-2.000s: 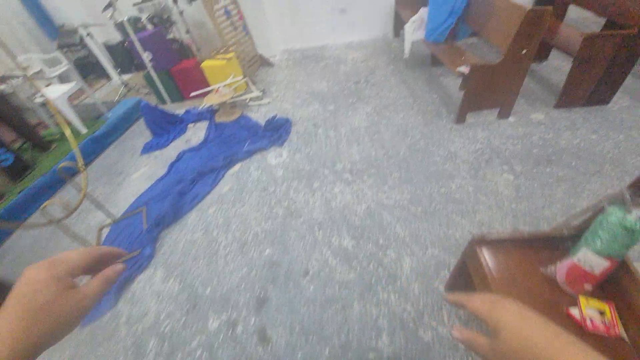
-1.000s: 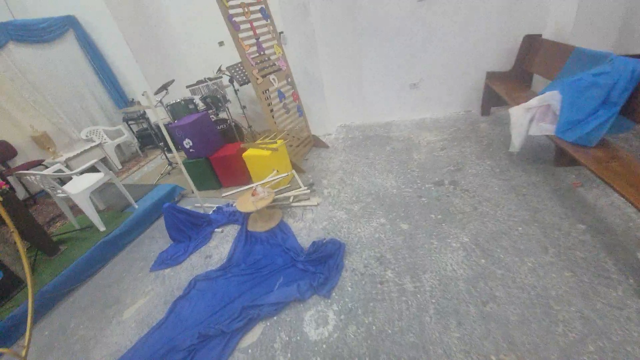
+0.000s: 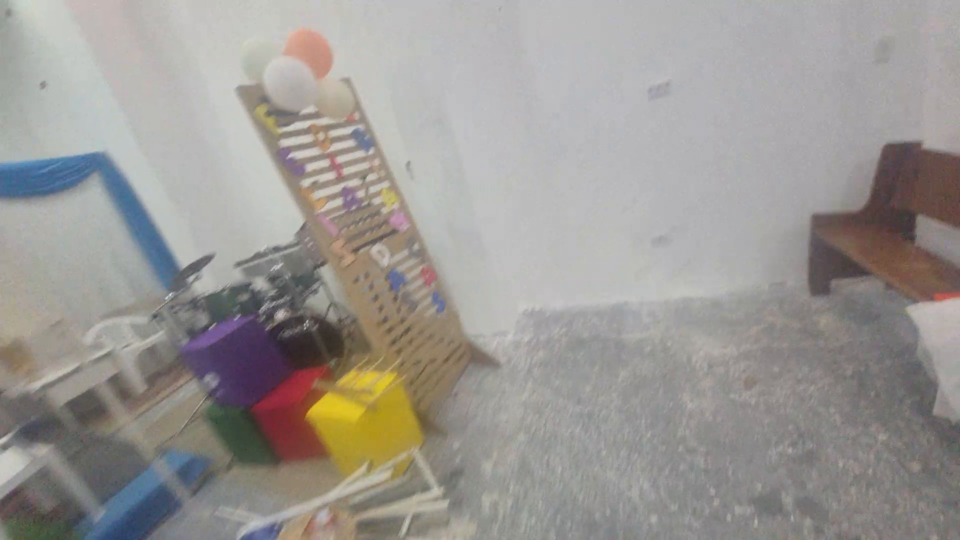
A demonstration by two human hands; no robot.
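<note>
Neither my left hand nor my right hand shows in the head view now, so what they hold cannot be seen. Ahead on the left, a tall slatted wooden panel (image 3: pixel 352 217) leans against the wall, with colourful letter shapes on it and several balloons (image 3: pixel 291 84) at its top. At its foot stand a yellow cube (image 3: pixel 367 424), a red cube (image 3: pixel 294 412), a purple cube (image 3: pixel 236 361) and a dark green cube (image 3: pixel 240 435). Pale wooden sticks (image 3: pixel 390 491) lie in a loose pile in front of the yellow cube. The picture is blurred.
A drum kit (image 3: pixel 300 330) stands behind the cubes. White plastic chairs (image 3: pixel 124 341) and a blue-edged platform (image 3: pixel 150 491) are at the left. A wooden bench (image 3: pixel 877 232) stands at the right, with white cloth (image 3: pixel 937 352) near it. Rough grey floor (image 3: pixel 660 420) spreads between.
The view has swung up and closer to the slatted panel. Both hands, seen two seconds ago, are out of view, and most of the blue cloth on the floor has left the frame.
</note>
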